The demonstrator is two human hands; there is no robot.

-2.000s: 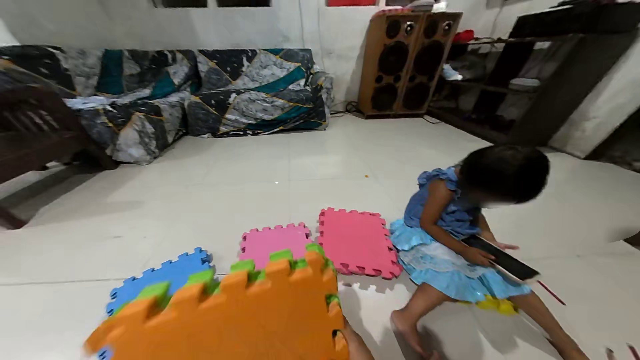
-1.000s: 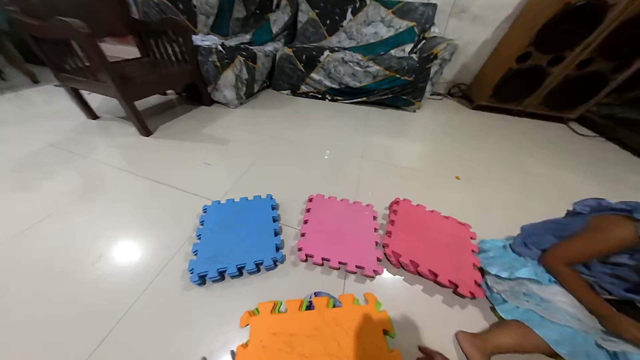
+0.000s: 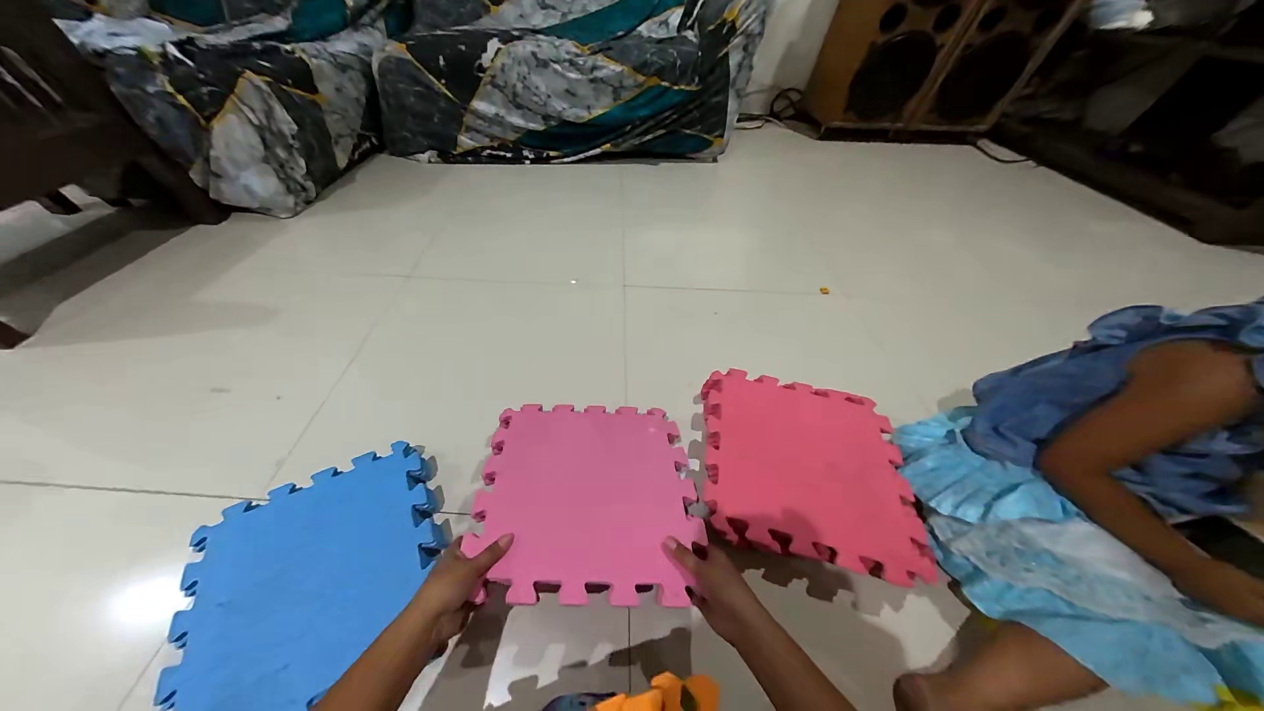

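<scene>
A pink interlocking foam mat tile [image 3: 591,494] is gripped at its near corners, with my left hand [image 3: 462,585] on its left side and my right hand [image 3: 719,583] on its right. Both thumbs lie on top and the fingers go under the edge. The tile's near edge casts a shadow on the floor. To the left lies a blue foam tile [image 3: 306,583], partly behind my left forearm. A red-pink stack of foam tiles [image 3: 805,469] lies to the right. At the bottom edge, part of an orange foam piece [image 3: 667,694] shows.
A person in a blue dress [image 3: 1066,553] sits on the right, one bare leg near the red-pink tiles. Beyond the tiled floor [image 3: 523,237] stand a covered sofa [image 3: 563,79], wooden speakers [image 3: 928,69] and a dark wooden chair [image 3: 89,118] at the left.
The orange tile, large in the earlier views, now shows only as a small part at the bottom edge. Both my hands have come onto the pink tile, which lay untouched one second ago.
</scene>
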